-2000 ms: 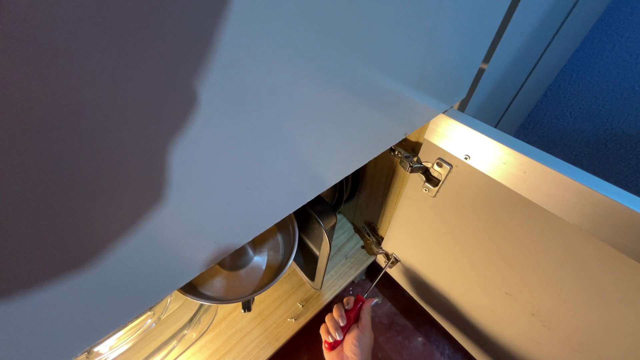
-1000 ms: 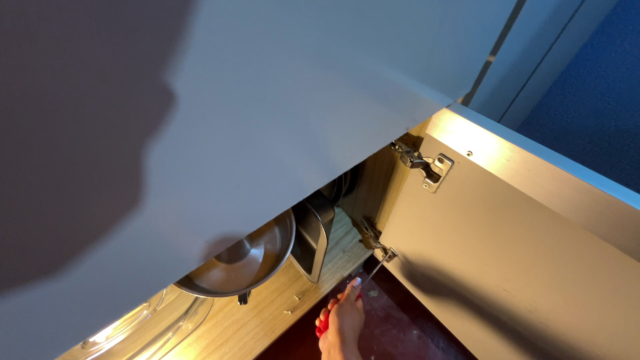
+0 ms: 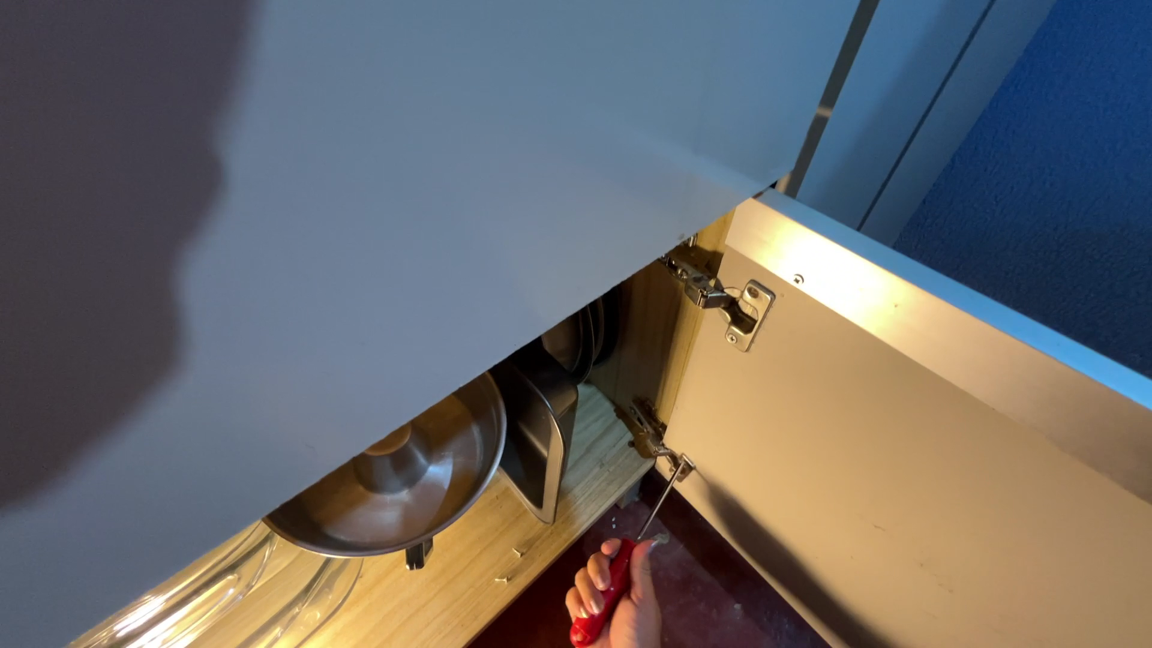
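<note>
My right hand (image 3: 621, 594), low in the view, is closed around the red handle of a screwdriver (image 3: 615, 598). The screwdriver's metal shaft slants up and right, and its tip meets the lower cabinet hinge (image 3: 681, 466) at the edge of the open door panel (image 3: 864, 468). Whether the tip sits in a screw cannot be told. A second, upper hinge (image 3: 747, 315) is fastened to the door with its plate; a screw head shows on it. My left hand is not in view.
Inside the cabinet, a round metal pan (image 3: 450, 481), a dark rectangular baking pan (image 3: 544, 450) and clear glass dishes (image 3: 306, 594) sit on the wooden shelf (image 3: 432, 603). A large pale panel (image 3: 450, 225) covers the upper left. Small bits lie near the shelf edge.
My right hand has turned on the screwdriver: a second ago its back faced the view, and now the curled fingers and more of the red handle show.
</note>
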